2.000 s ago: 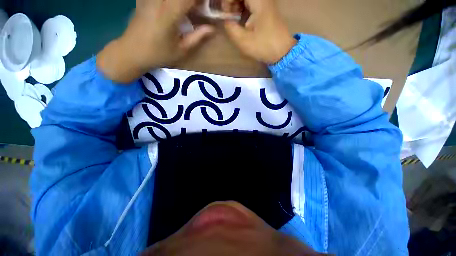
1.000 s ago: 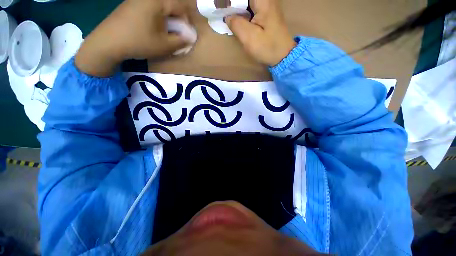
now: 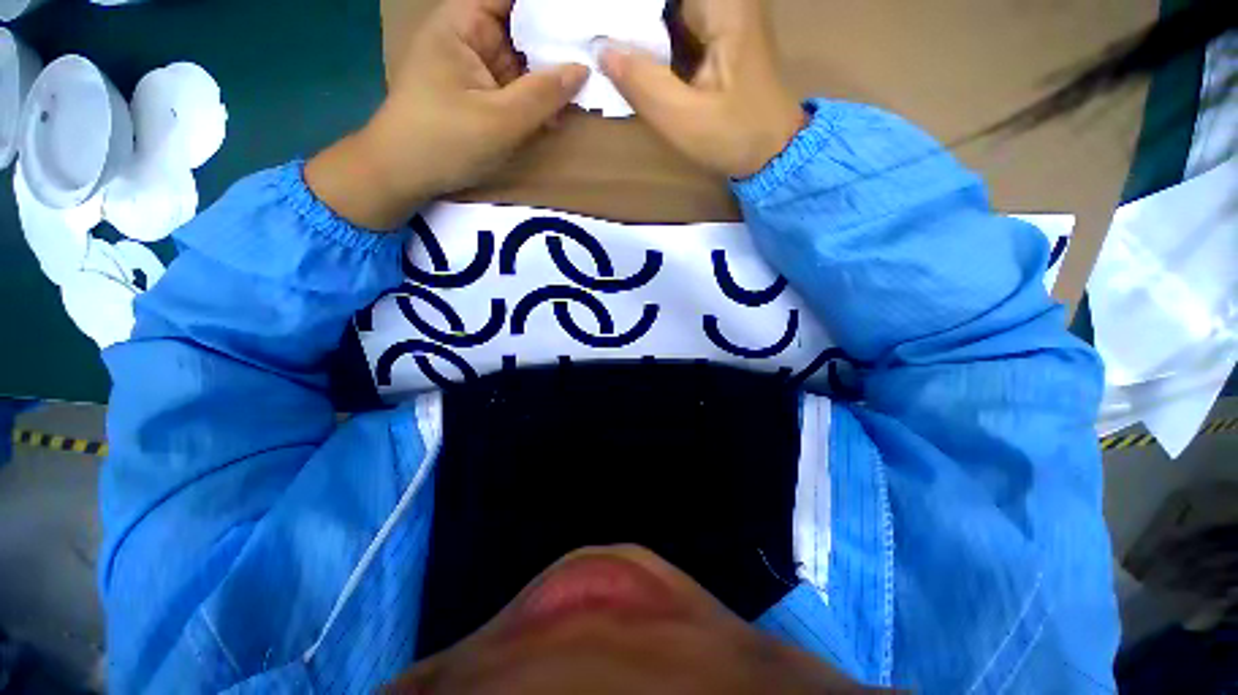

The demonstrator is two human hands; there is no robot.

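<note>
A white die-cut disc [image 3: 591,30] with a lobed edge is held between my two hands at the top edge of the picture, over the brown cardboard sheet [image 3: 937,82]. My left hand [image 3: 469,102] grips its left side, thumb on its face. My right hand [image 3: 713,88] grips its right side, thumb beside the other thumb. The frame cuts off the disc's top, and the fingers behind it are hidden. A white backing sheet [image 3: 679,292] with rows of black arcs lies near my body, partly under my right sleeve.
At left, a round white housing [image 3: 75,132] stands among several loose lobed discs [image 3: 160,163] on the dark green bench [image 3: 292,68]. Loose white sheets [image 3: 1168,299] lie at right. Blurred dark strands cross the upper right.
My left hand, earlier apart at left with a small white piece, has moved right to the disc. The disc now shows a broader white face. My right hand stays nearly in place.
</note>
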